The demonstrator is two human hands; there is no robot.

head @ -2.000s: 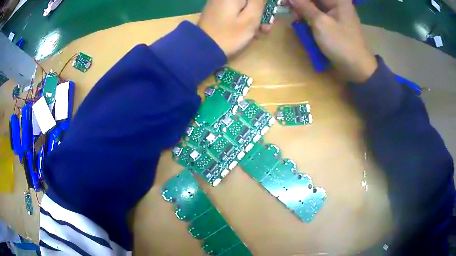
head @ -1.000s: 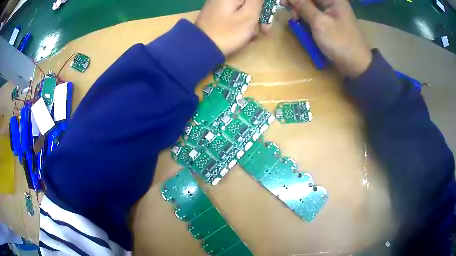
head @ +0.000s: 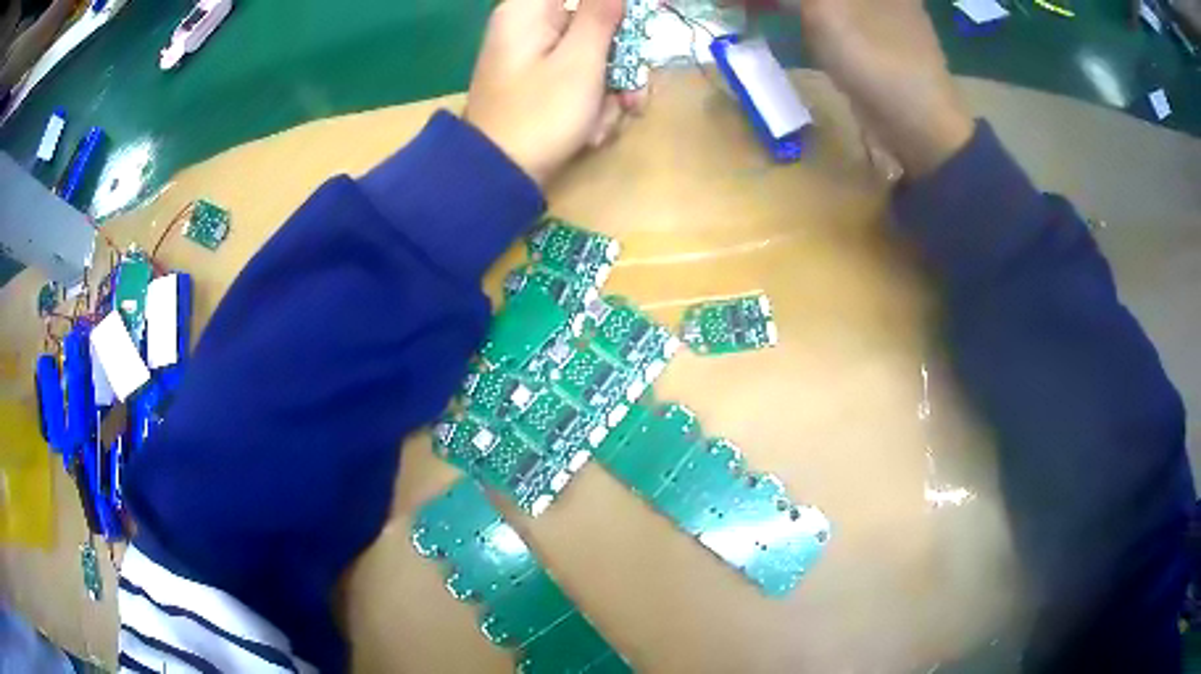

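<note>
My left hand [head: 547, 86] is at the top centre, shut on a small green circuit board strip [head: 630, 46] held upright. A blue battery with a white face [head: 767, 95] is tilted just right of the strip, with thin dark leads near its upper end. My right hand [head: 882, 73] is blurred at the top, right of the battery, its fingertips cut off or unclear at the edge. Whether it holds a lead cannot be told. Overlapping populated green panels [head: 560, 382] lie below my hands.
Plainer green strips [head: 718, 500] lie below the pile, and a single board [head: 731, 324] lies right of it. Blue batteries with white pads and red wires [head: 119, 382] are heaped at left, beside a grey plate [head: 40, 217]. Tan cardboard [head: 843, 382] covers part of the green bench.
The battery's white face has turned into view and the battery is clear of my right hand, which has moved up to the top edge. The left hand and strip appear farther left; the view has shifted.
</note>
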